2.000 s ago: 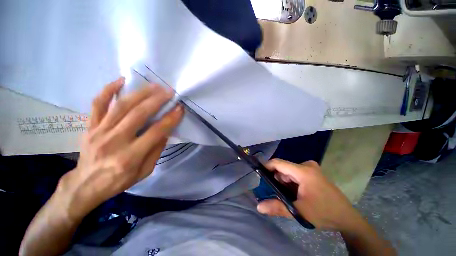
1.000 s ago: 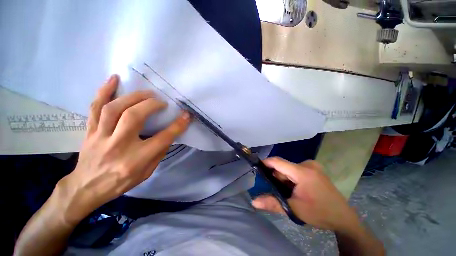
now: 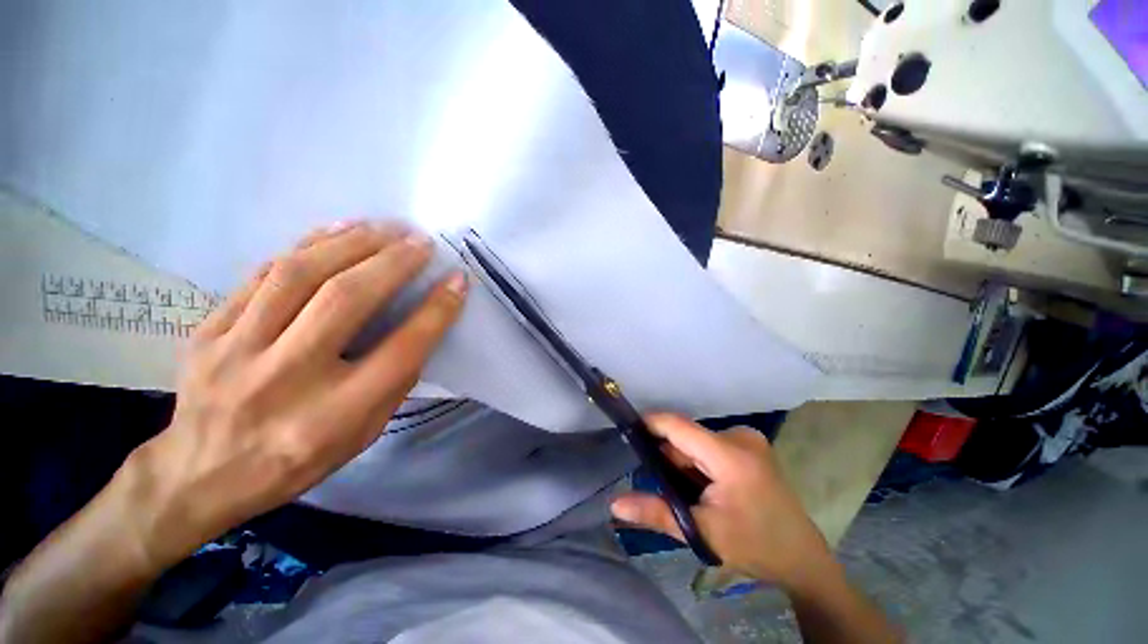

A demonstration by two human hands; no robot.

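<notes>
A large pale garment panel [image 3: 680, 315] lies over the table's front edge. Thin dark parallel pocket opening lines [image 3: 456, 247] show at its middle. My right hand [image 3: 724, 503] is closed round the handles of the black tailor's shears [image 3: 607, 389], at the lower right. The blades look nearly closed and lie along the lines, tips near their upper left end; whether they are cutting cloth cannot be told. My left hand [image 3: 309, 340] lies on the panel left of the tips, fingers bent and slightly apart, pressing the cloth.
Navy cloth [image 3: 655, 113] lies beyond the panel. The sewing machine head [image 3: 957, 82] and needle plate [image 3: 755, 107] are at upper right. A printed ruler scale [image 3: 120, 306] runs along the table's left front. Pale folds [image 3: 478, 472] hang over the lap. A red container [image 3: 935, 437] is at right.
The shears have shifted up along the lines, tips now nearer their upper left end. The view has shifted, showing more of the machine head. My left hand's fingers lie closer together.
</notes>
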